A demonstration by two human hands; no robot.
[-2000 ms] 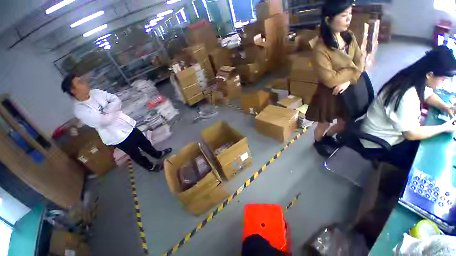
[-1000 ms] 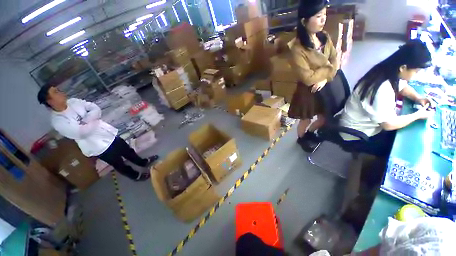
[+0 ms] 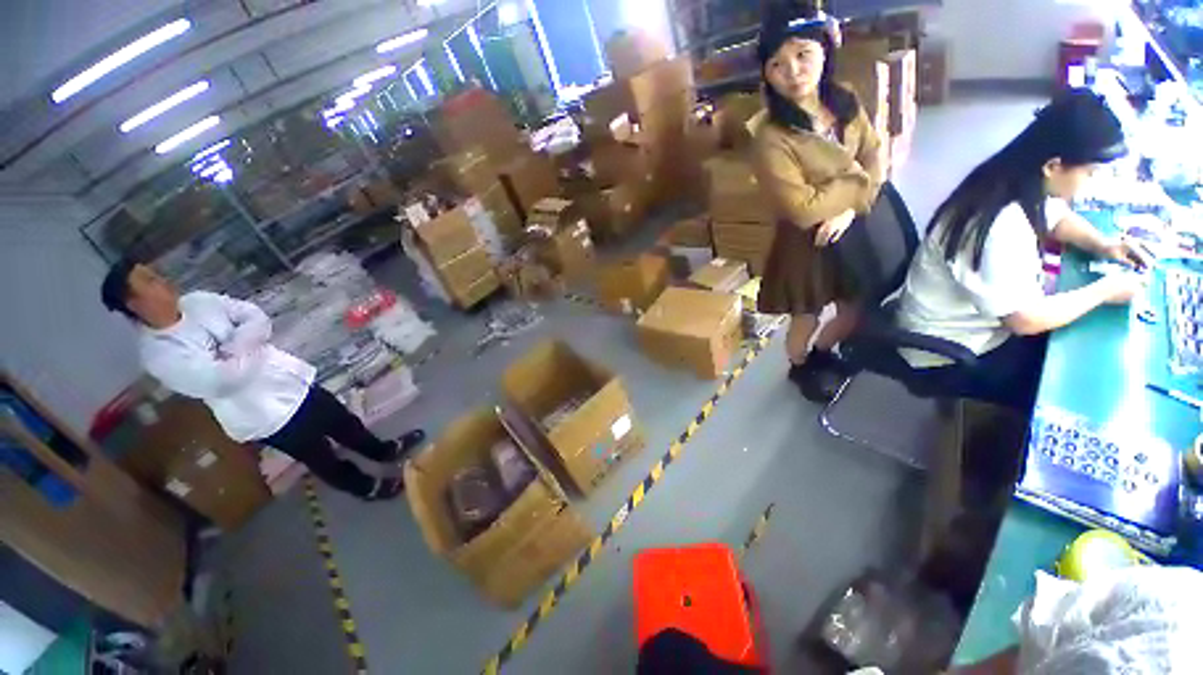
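Observation:
No hand of mine shows clearly. A whitish sleeve (image 3: 1115, 622) fills the bottom right corner at the bench edge, and its hand cannot be made out. Just beyond it lies a bright yellow tape roll (image 3: 1099, 555), partly covered by the sleeve. Behind that, a parts tray (image 3: 1102, 477) with rows of small round dark pieces lies on the green bench mat (image 3: 1009, 580). A second parts tray (image 3: 1187, 310) is farther along, cut off by the right edge.
An orange-red stool (image 3: 693, 593) stands by my dark knee. Two open cartons (image 3: 534, 541) stand on the floor by striped tape. A clear plastic bag (image 3: 864, 620) lies below the bench. One person sits at the bench; two stand with folded arms.
The view has swung right, so the people, cartons and bench sit farther left in it. The standing person by the chair has turned their head towards me. More of the second tray shows.

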